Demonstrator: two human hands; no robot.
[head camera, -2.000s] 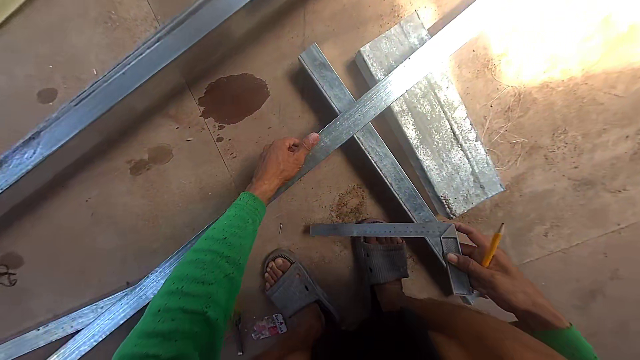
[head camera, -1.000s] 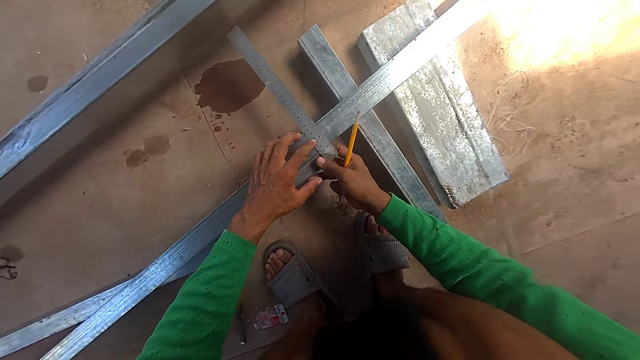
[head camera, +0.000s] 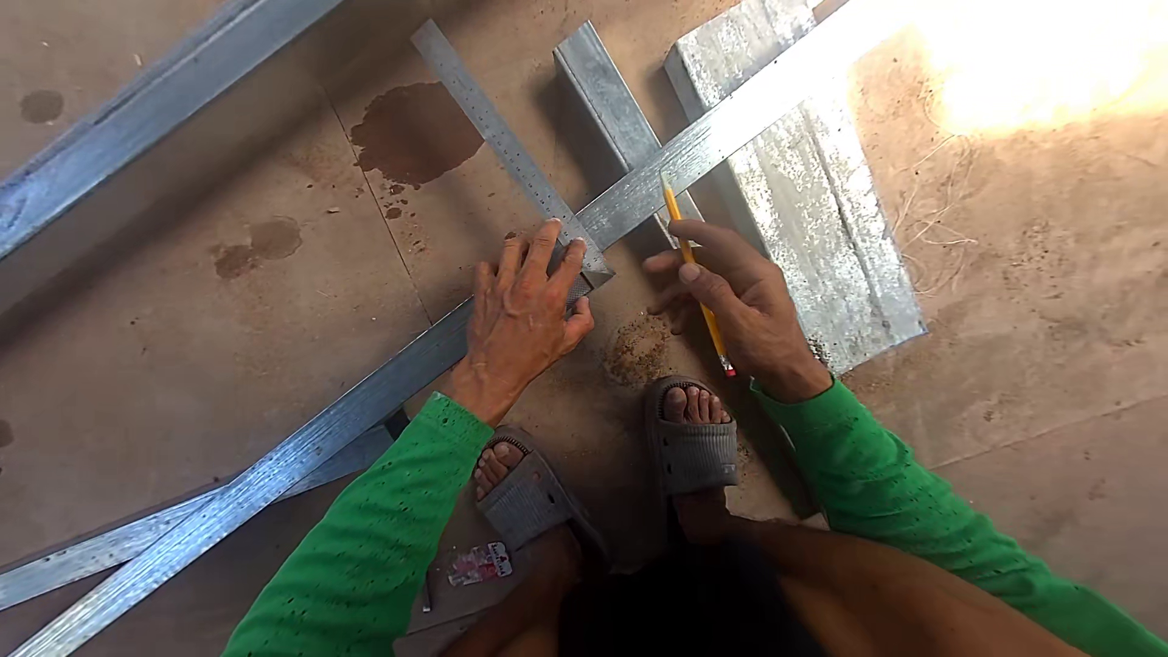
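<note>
My left hand (head camera: 522, 319) presses the stock of a metal try square (head camera: 511, 151) against a long galvanized steel bar (head camera: 365, 401) that crosses the view diagonally. The square's marked blade lies across the bar and points up and left. Between the fingers of my right hand (head camera: 744, 301) is a yellow pencil (head camera: 712, 333), its tip over the bar to the right of the square and its red eraser toward my feet. Under the bar lies a short steel tube (head camera: 607, 91), partly hidden by my right hand.
A wide galvanized box section (head camera: 821, 237) supports the bar at the right. Another steel length (head camera: 182, 96) runs across the upper left, and a thinner one (head camera: 100, 547) crosses under the bar at the lower left. My sandalled feet (head camera: 698, 447) and a small printed packet (head camera: 480, 564) are below.
The square, held in my right hand near the short tube's lower end two seconds ago, now lies across the long bar under my left hand. My right hand has moved off it, still with the pencil.
</note>
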